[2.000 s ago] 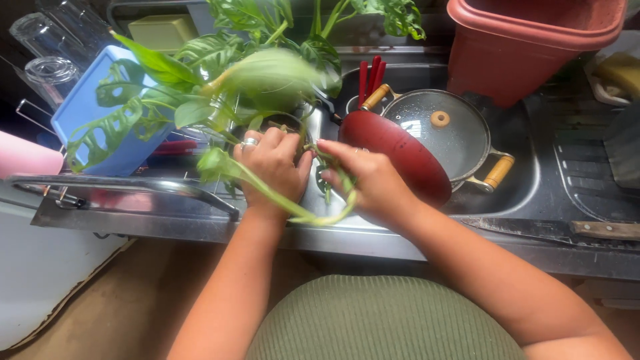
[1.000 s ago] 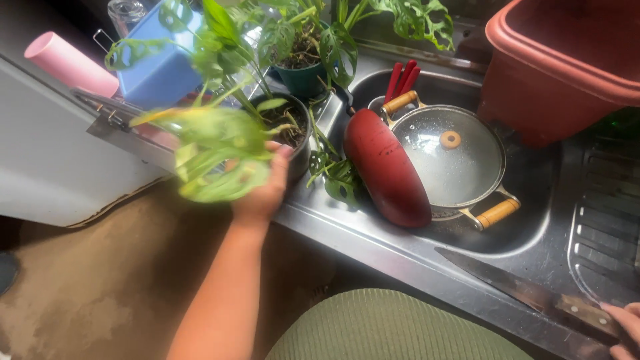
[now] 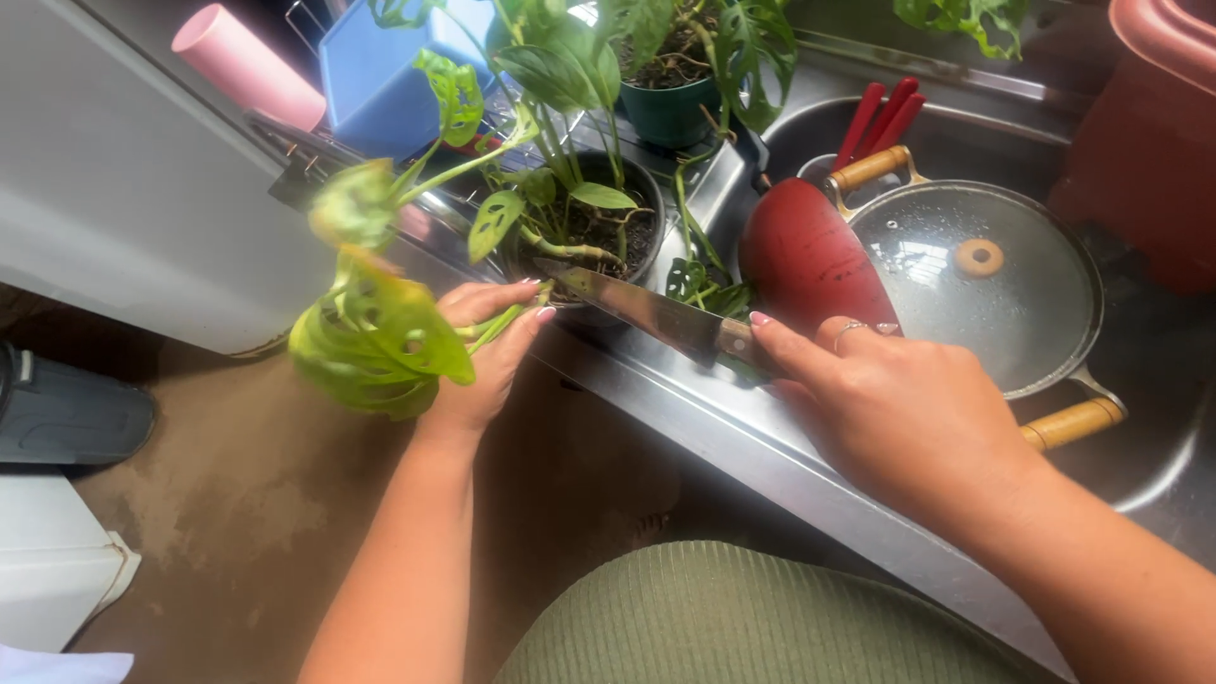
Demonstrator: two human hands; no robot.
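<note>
My left hand (image 3: 489,351) grips a monstera stem (image 3: 494,326) whose perforated leaves (image 3: 380,332) hang to its left. In my right hand (image 3: 883,408) is a knife with a wooden handle; its blade (image 3: 655,309) points left, the tip close to the held stem at the rim of a dark plant pot (image 3: 651,223). That pot holds soil, a thick stem and several leaves. Behind it stands a green pot (image 3: 670,114) with another holey-leaved plant. A loose vine with leaves (image 3: 703,285) lies between the dark pot and the sink.
In the steel sink are a red pan (image 3: 812,256), a pot with a glass lens-like lid (image 3: 978,323) and red-handled utensils (image 3: 879,123). A reddish plastic bin (image 3: 1140,142) stands at right. A blue container (image 3: 399,76) and pink cup (image 3: 249,66) sit at upper left.
My right hand, at the knife's handle on the right edge of the sink one second ago, has brought the knife left to the dark pot. My left hand still holds the leafy stem.
</note>
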